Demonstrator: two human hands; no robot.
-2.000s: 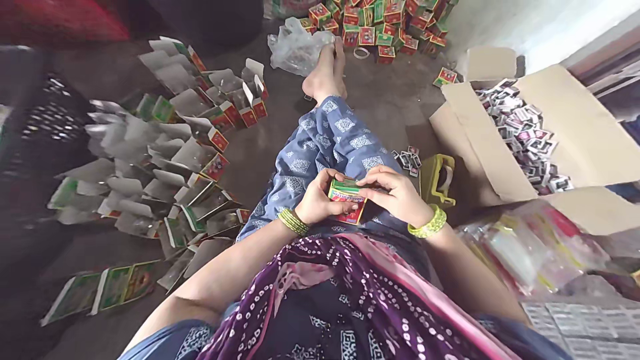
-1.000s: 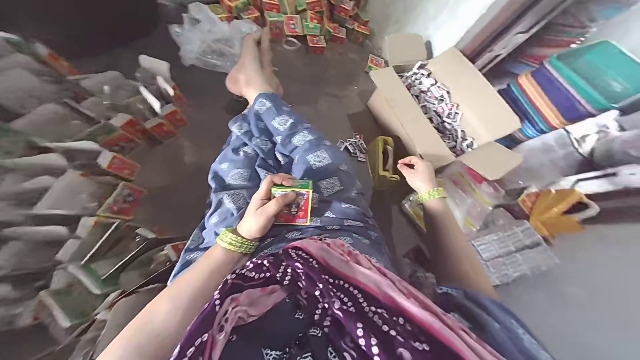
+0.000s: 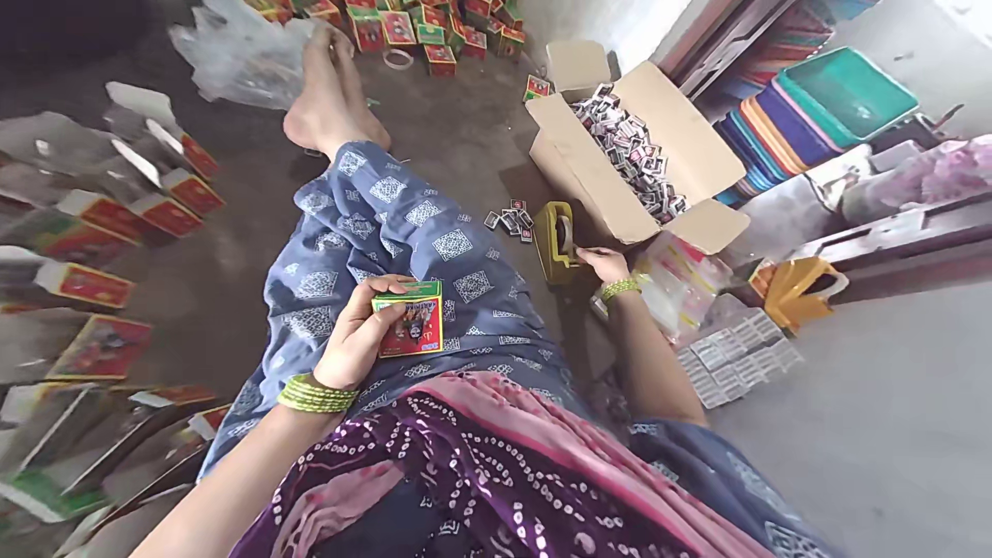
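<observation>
My left hand [image 3: 358, 329] holds a small red and green printed carton [image 3: 412, 319] on my lap, thumb across its front. Away to the right, my right hand [image 3: 604, 265] is at the near end of a yellow tape dispenser [image 3: 549, 246] standing on the floor, with a roll of tape [image 3: 566, 232] in it. My fingertips are close together at its cutting end; whether they pinch a piece of tape is too small to tell. Several small matchbox-like packets [image 3: 511, 220] lie on the floor just left of the dispenser.
An open cardboard box [image 3: 559, 167] full of small packets stands beyond the dispenser. Open cartons [image 3: 93, 283] crowd the left floor; filled-looking cartons [image 3: 440, 60] are piled ahead, near a clear plastic bag [image 3: 240, 66]. Stacked plastic trays [image 3: 787, 128] and plastic packaging [image 3: 674, 287] are at right.
My right hand has left the carton, which both hands held two seconds ago, and moved right to the tape dispenser. The left hand keeps the carton on my lap. The view has shifted to the right.
</observation>
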